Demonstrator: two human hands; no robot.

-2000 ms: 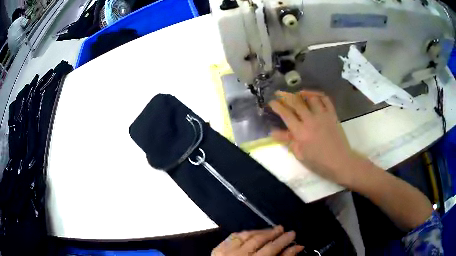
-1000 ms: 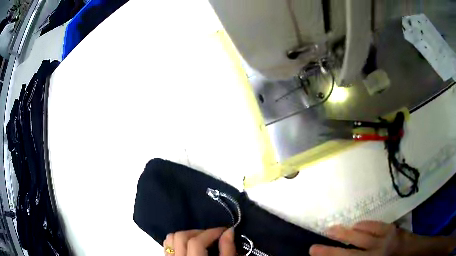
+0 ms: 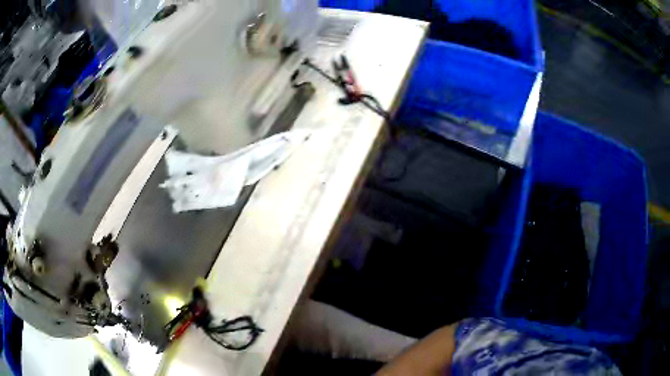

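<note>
Neither of my hands is in the picture. A bare forearm with a blue-and-white patterned sleeve enters at the bottom right, and its hand is cut off by the lower edge. The white sewing machine point(image 3: 191, 66) fills the left, its needle area low at the left. Red and black snips point(image 3: 192, 316) with a black cord lie at the bed's corner, beside the bright lamp spot. A white cloth with dark specks point(image 3: 209, 180) lies crumpled on the grey bed point(image 3: 158, 235). A small dark patch shows at the bottom left edge; I cannot tell if it is the black panel.
The white table's ruler-marked edge point(image 3: 312, 194) runs diagonally up to the right. A second red and black tool point(image 3: 345, 81) with cord lies near its far end. Blue bins point(image 3: 632, 191) stand at the right, one holding dark pieces point(image 3: 551, 250).
The view has swung to the right, towards the bins. Both hands and the zippered black panel have left the picture. The snips still lie at the bed's corner.
</note>
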